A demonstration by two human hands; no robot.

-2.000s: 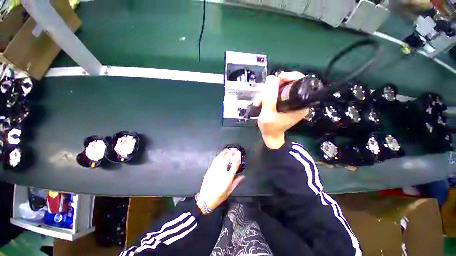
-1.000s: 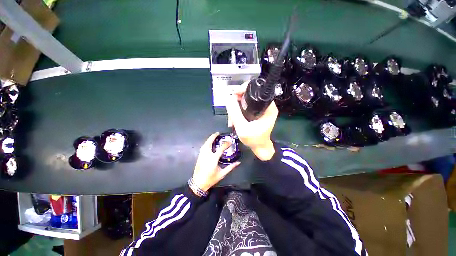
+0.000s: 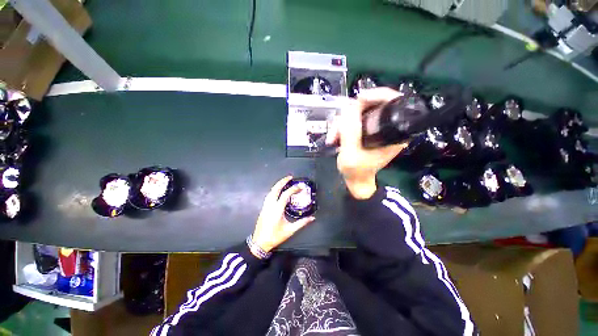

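Observation:
A round black lamp head [image 3: 301,199] with a silver-white centre stands on the dark green mat in front of me. My left hand [image 3: 278,218] grips it from the left, thumb and fingers around its rim. My right hand [image 3: 364,148] is shut on the thick black electric screwdriver [image 3: 401,118], which is tilted and somewhat blurred. Its tip end is at the near, pickup end of the light grey screw feeder [image 3: 317,102]. The tip itself and any screw are too blurred to tell.
Rows of lamp heads [image 3: 464,136] stand at the right. Two lamp heads [image 3: 155,188] stand at the left, and more are clustered at the far left. A white drawer [image 3: 105,278] is below the bench edge. A metal upright [image 3: 67,47] stands at the upper left.
Since one second ago, my right hand and the screwdriver have moved from above the lamp head up and right to the feeder. My left hand stays on the lamp head.

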